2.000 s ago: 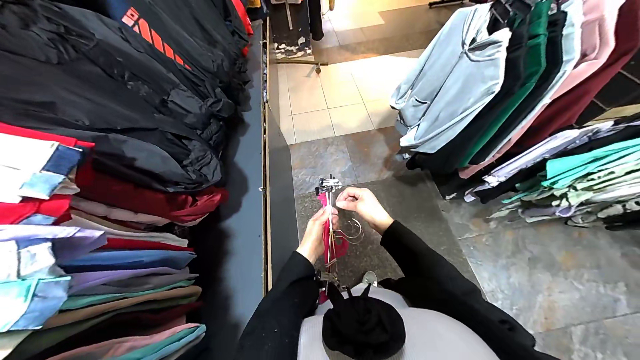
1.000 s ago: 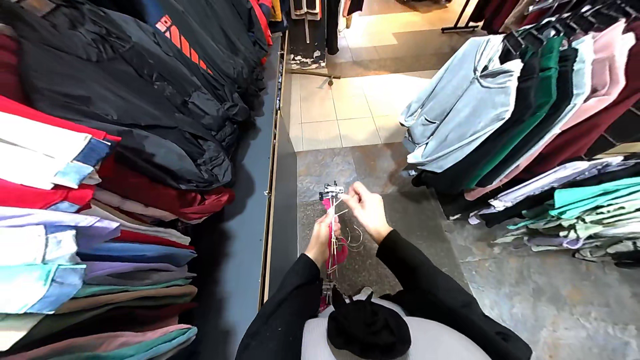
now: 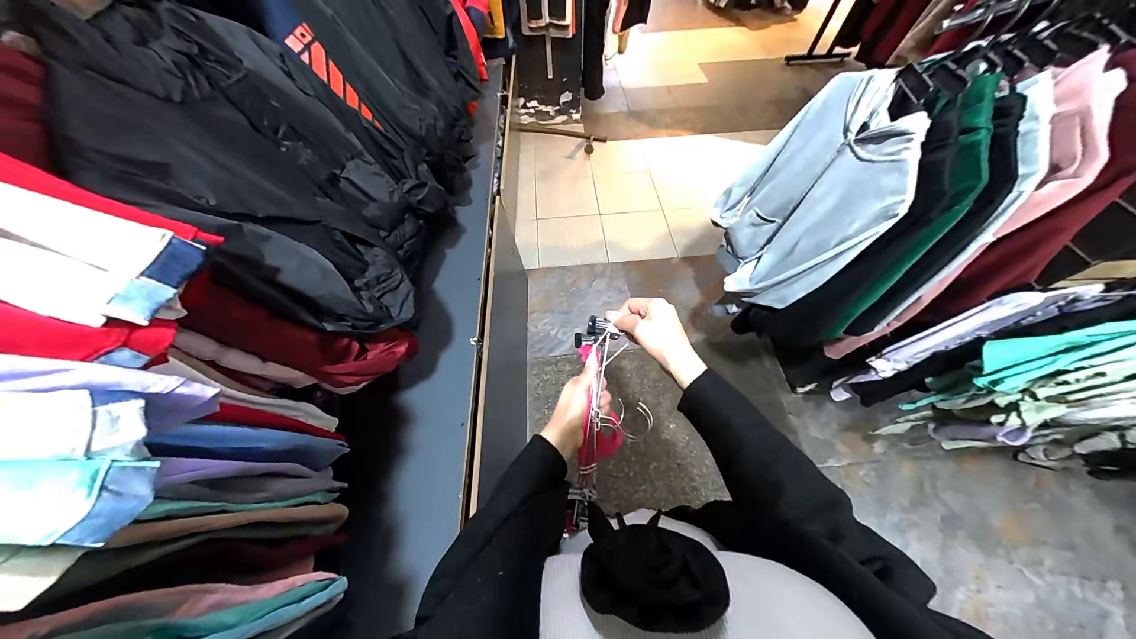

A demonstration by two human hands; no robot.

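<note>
Near the middle of the view, my left hand (image 3: pixel 577 410) is closed around a bundle of metal clip hangers (image 3: pixel 596 417), seen from the side, with something pink among them. Small black clips (image 3: pixel 593 332) stick out at the bundle's top end. My right hand (image 3: pixel 655 333) is at that top end, thumb and fingertips pinched on a thin metal piece of the bundle; which part exactly is too small to tell. Curved metal hooks (image 3: pixel 635 422) stand out on the right side of the bundle, below my right hand. The lower end reaches down near my body.
Black jackets (image 3: pixel 266 169) hang at the left above folded or hanging coloured garments (image 3: pixel 240 444). A long grey ledge (image 3: pixel 444 355) runs beside my left arm. On the right hang velour hoodies (image 3: pixel 825 177) and, lower, mint and lilac garments (image 3: pixel 1047 364). A rack foot (image 3: pixel 568 135) stands on the tiled floor.
My right hand has stayed near the bundle's top, shifting slightly from beside it and now pinching at its end. My left hand keeps its hold.
</note>
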